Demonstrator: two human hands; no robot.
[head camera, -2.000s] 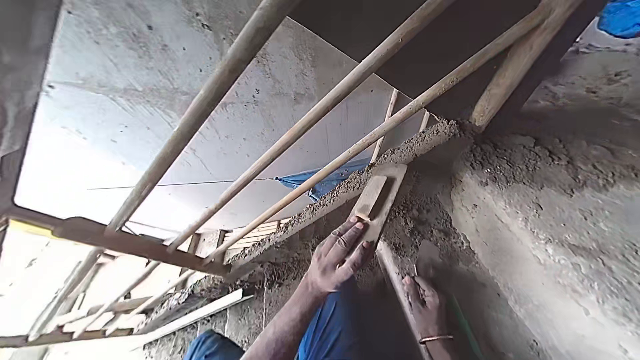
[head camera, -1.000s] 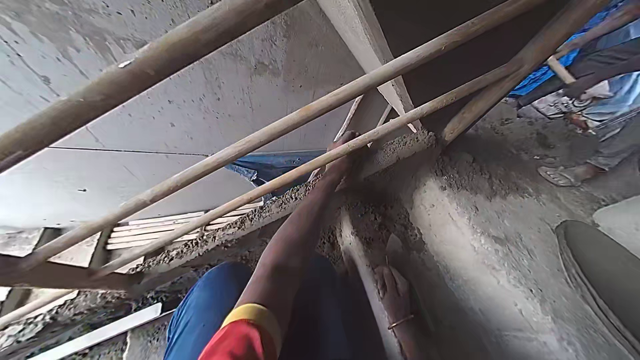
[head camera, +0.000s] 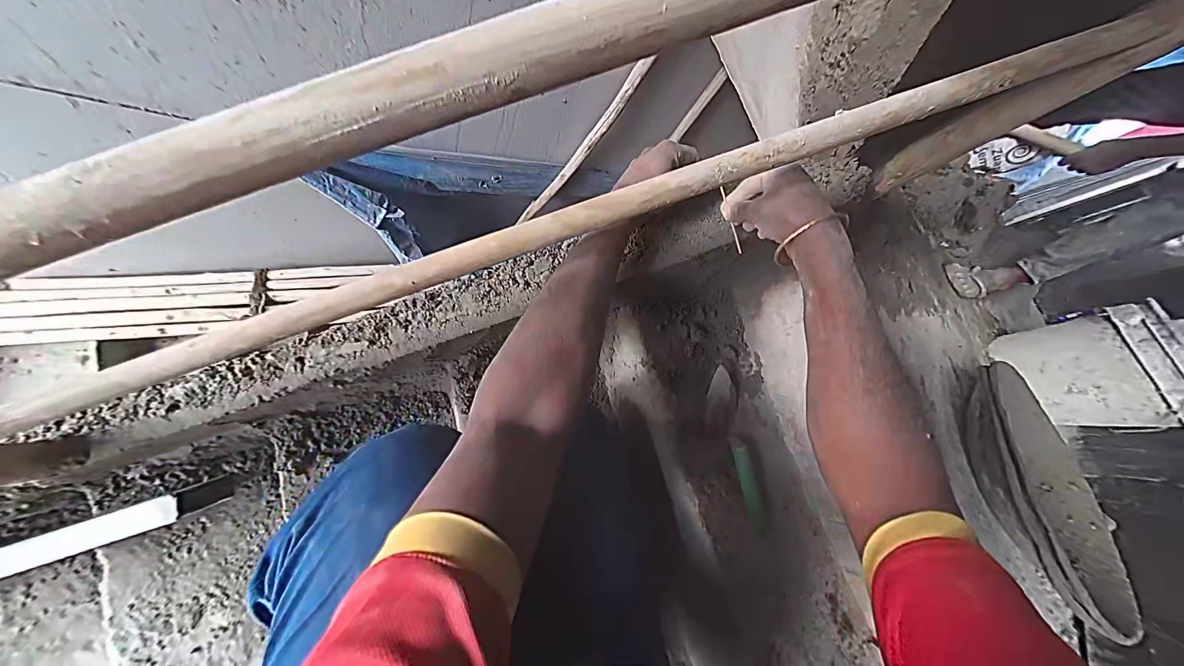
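Observation:
My left hand (head camera: 659, 165) reaches past the lower wooden pole (head camera: 573, 215) to the far side of the mortar-covered ledge (head camera: 499, 291); the pole and wrist hide part of it, and I cannot see what its fingers hold. Just right of it, my right hand (head camera: 779, 205) pinches a thin stick or wire (head camera: 733, 227) that stands near the ledge face. A pointed trowel (head camera: 721, 398) with a green handle (head camera: 747, 476) lies below, between my forearms, on the mortar-smeared surface.
A thicker wooden pole (head camera: 370, 129) crosses above. A white straight bar (head camera: 88, 535) lies at lower left, and a round pan (head camera: 1054, 499) stands at lower right. Blue sheeting (head camera: 370, 208) hangs beyond the ledge. Another person's foot (head camera: 985, 279) and hand (head camera: 1096, 155) show at right.
Two seconds ago my left hand was on a float on the ledge; that float is now out of sight. My right hand has left the trowel and moved up to the ledge. The view has shifted closer.

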